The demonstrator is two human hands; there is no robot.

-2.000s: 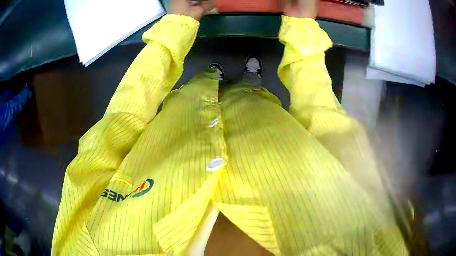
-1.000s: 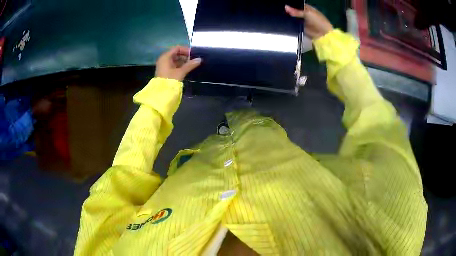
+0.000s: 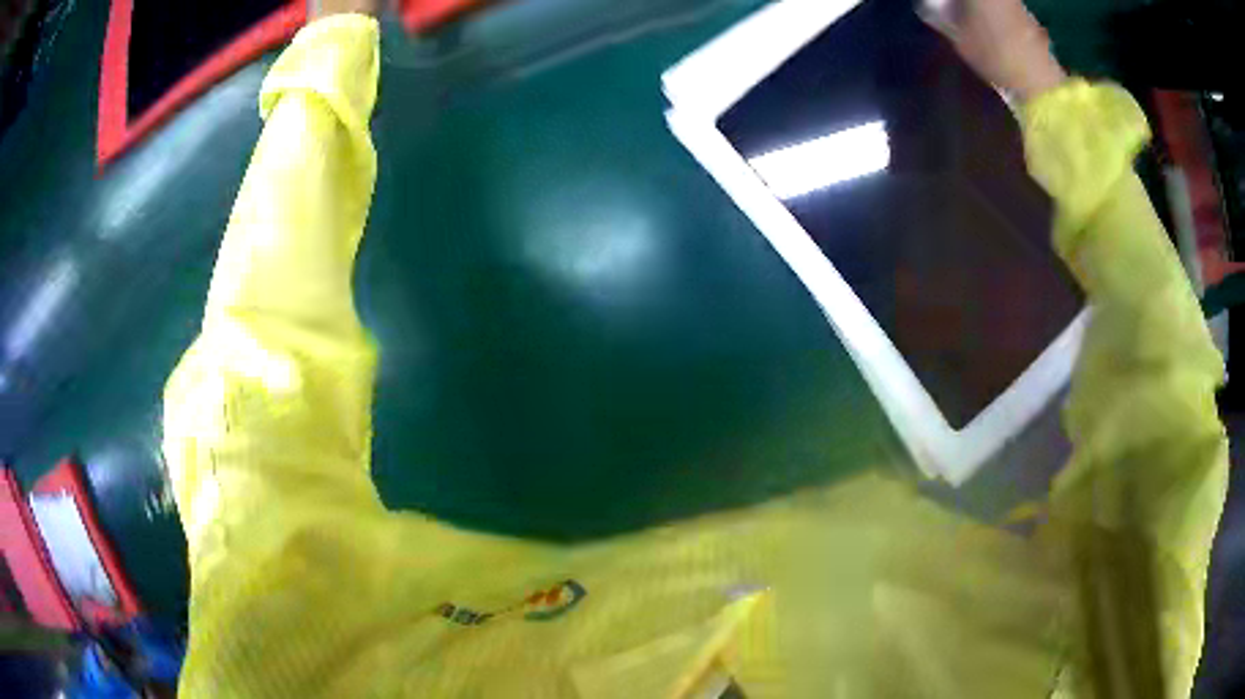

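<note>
A glossy black display panel (image 3: pixel 942 246) lies tilted on white sheets (image 3: pixel 874 358) that show as a white border around it, at the right of the green bench. A strip of light reflects in it. My right hand (image 3: pixel 990 38) is over the panel's upper right part, blurred; I cannot tell whether it grips anything. My left hand (image 3: pixel 352 7) is at the top edge, mostly cut off, beside a red-edged pad (image 3: pixel 205 79) with a dark panel on it. Its fingers are out of the picture.
The green bench (image 3: pixel 546 328) spans the middle. Another red pad (image 3: pixel 25 553) with a pale strip shows at the lower left, with something blue below it. A red edge (image 3: pixel 1191 178) shows at the far right. My yellow sleeves frame both sides.
The black panel, held between both hands a second ago, now lies on white sheets at the right. My left hand has moved away to the far left. The view has shifted over the bench.
</note>
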